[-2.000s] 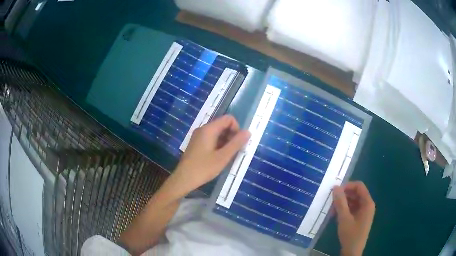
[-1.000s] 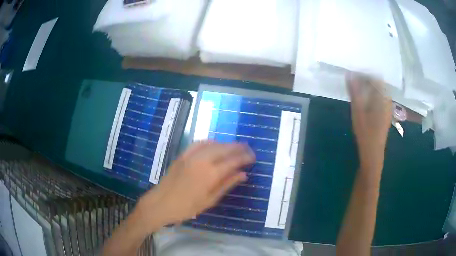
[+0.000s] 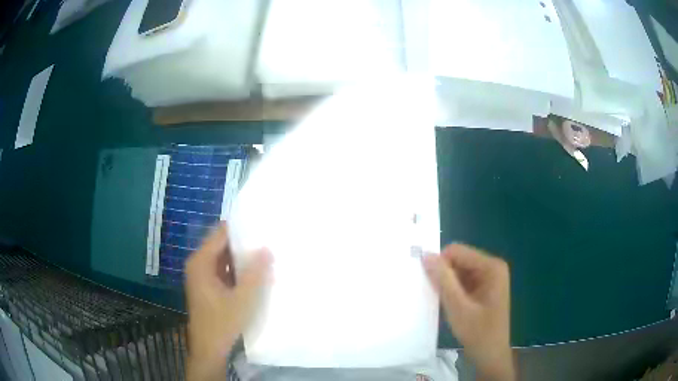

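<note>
A bright-white backsheet lies or hovers in front of me and hides the blue cell layer seen there earlier. Its upper left part looks curved. My left hand grips its left edge between thumb and fingers. My right hand pinches its right edge, beside small dark marks. Whether the sheet touches what is under it I cannot tell. To the left, a laid-up panel stack shows blue cells with white strips along both long sides.
White sheet piles stand along the back, with a phone on the left one. A tape roll lies at the right pile's edge. Glass packs stand at lower left. A white strip lies far left.
The blue panel in front of me is now covered by the white sheet. My right hand has come back from the white piles to the sheet's right edge; my left hand has moved to its left edge.
</note>
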